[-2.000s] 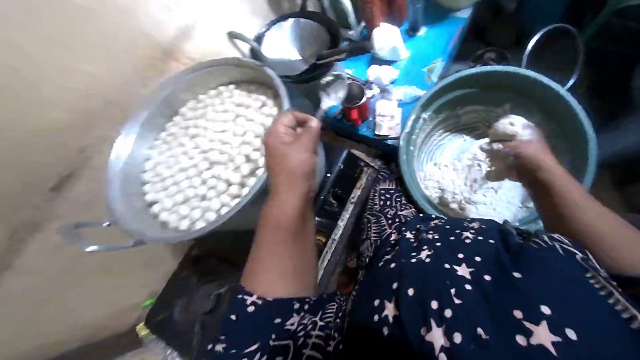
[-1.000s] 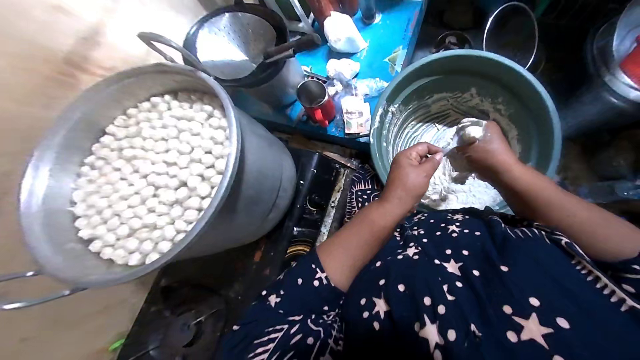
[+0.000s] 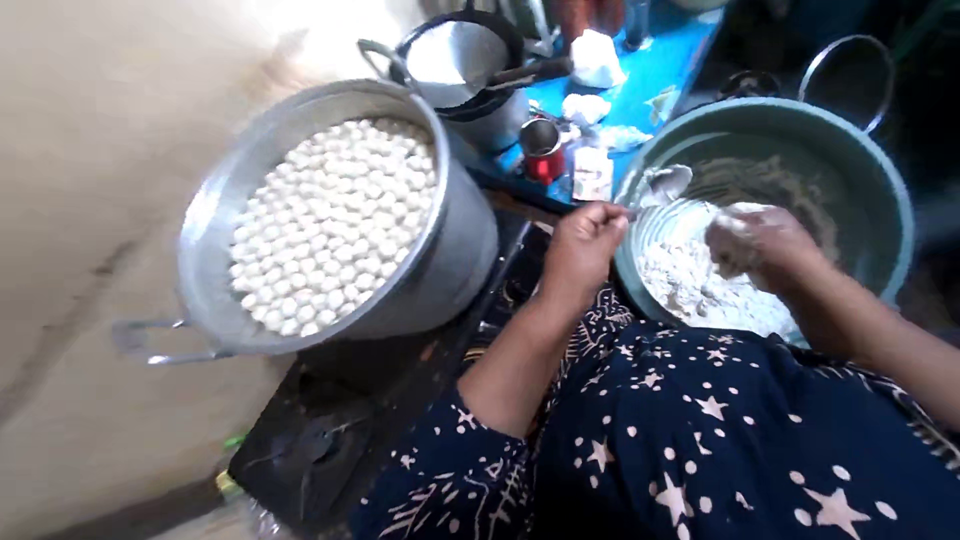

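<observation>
My left hand [image 3: 589,244] pinches the handle of a metal spoon [image 3: 667,182], whose bowl is over the left inner wall of a green plastic basin [image 3: 757,112]. Inside the basin lies pale, sticky dough [image 3: 697,289], smeared up the sides. My right hand [image 3: 761,244] is curled around some of that dough above the basin, with white dough on its fingers. On the left a large aluminium pot [image 3: 465,247] is full of small round white balls [image 3: 337,225], many touching one another.
Behind the pot, a dark wok [image 3: 517,45] with pale contents rests on a metal vessel. A red metal mug [image 3: 544,161], a small packet [image 3: 592,174] and white plastic bags [image 3: 598,60] stand on a blue table [image 3: 667,64]. A black stove [image 3: 315,442] lies below the pot.
One second ago the spoon was at my right hand over the basin. My left hand has since moved left with it, to the basin's left side. The view has shifted.
</observation>
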